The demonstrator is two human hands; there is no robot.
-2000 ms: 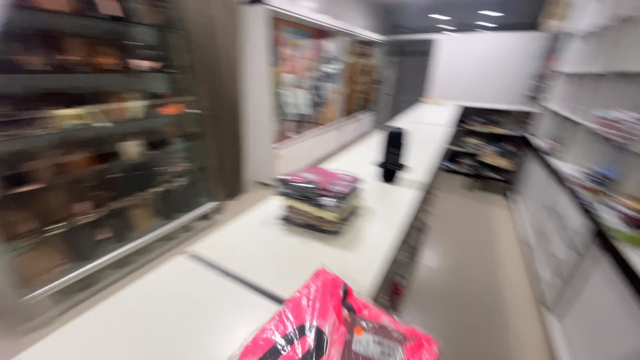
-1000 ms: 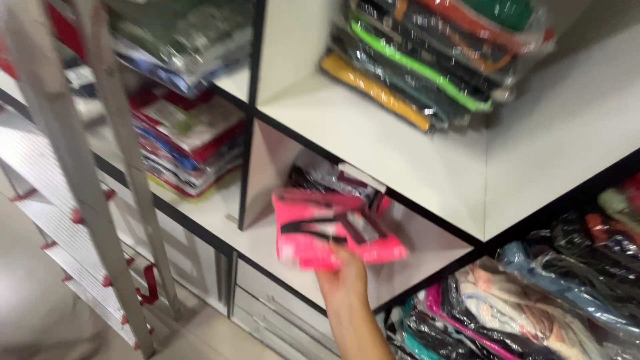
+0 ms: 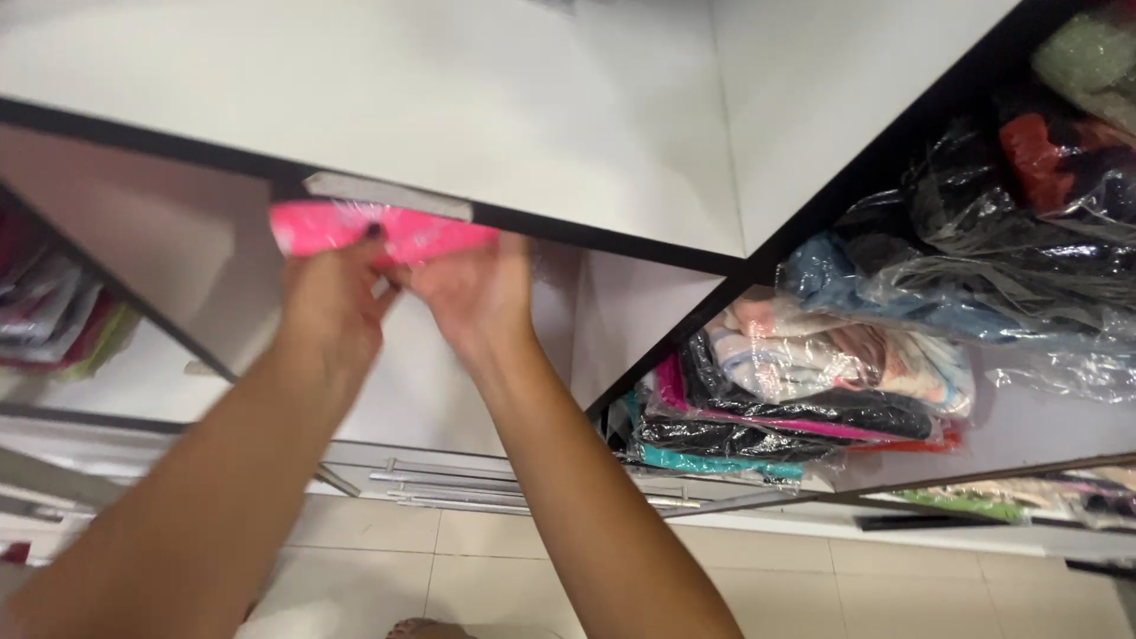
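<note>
A bright pink garment in clear plastic wrap [image 3: 328,226] is at the mouth of a white shelf compartment, just under its dark upper edge. My left hand [image 3: 337,284] grips its near side from below. My right hand [image 3: 475,280] holds the package's right part, palm turned up and fingers at its underside. Both hands are slightly blurred, and the package hides some of the fingertips. A pale label strip [image 3: 386,193] is on the shelf edge directly above the package.
Plastic-wrapped folded clothes [image 3: 816,382] are stacked in the compartment to the right, with dark wrapped garments above them. More wrapped garments [image 3: 53,302] lie in the compartment at the left. Metal drawer handles [image 3: 532,491] run below the shelves. A tiled floor [image 3: 479,577] lies beneath.
One second ago one hand was seen holding the pink package; now both hands are on it, at the shelf's upper edge. The view has moved from a long counter to these shelves.
</note>
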